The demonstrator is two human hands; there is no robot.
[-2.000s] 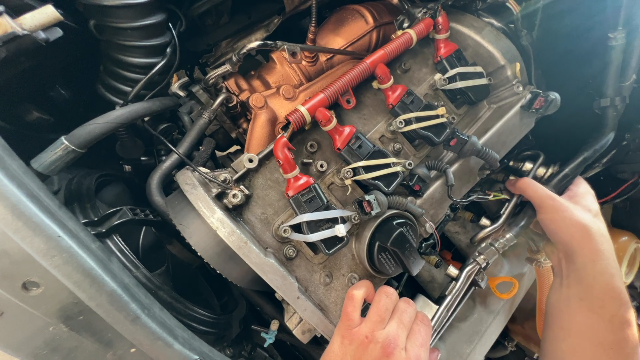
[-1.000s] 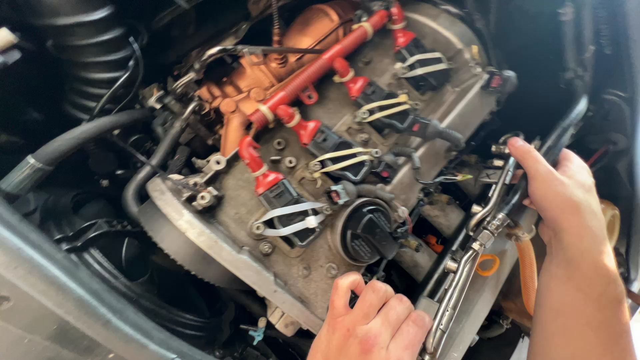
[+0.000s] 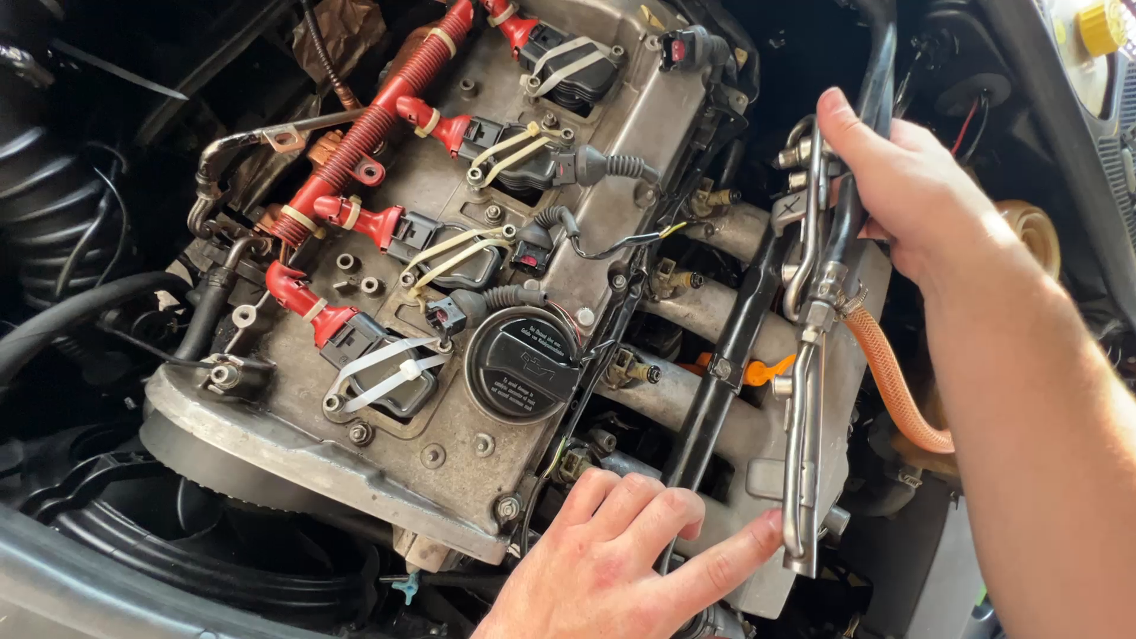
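Note:
My right hand (image 3: 919, 191) grips the upper part of a metal fuel rail (image 3: 808, 266) and a black hose (image 3: 849, 222), thumb on the rail's side. My left hand (image 3: 621, 555) lies low, its index fingertip at the rail's lower end and its other fingers bent; whether it holds anything cannot be seen. To the left of the rail, a black tube (image 3: 726, 346) crosses the silver intake manifold (image 3: 692, 315). Several fuel injectors (image 3: 632, 371) stand in a row beside the valve cover (image 3: 453, 355). An orange braided hose (image 3: 892, 382) hangs right of the rail.
A black oil filler cap (image 3: 524, 365) sits on the valve cover, near ignition coils (image 3: 390, 377) bound with cable ties. A red corrugated tube (image 3: 377, 124) runs above them. An orange dipstick handle (image 3: 768, 370) shows behind the rail. A grey body panel (image 3: 89, 577) borders the lower left.
The rail has moved away from the valve cover in my right hand, and the injectors now show. My left hand has gone from a curled grip near the rail to an extended index finger. The view has shifted.

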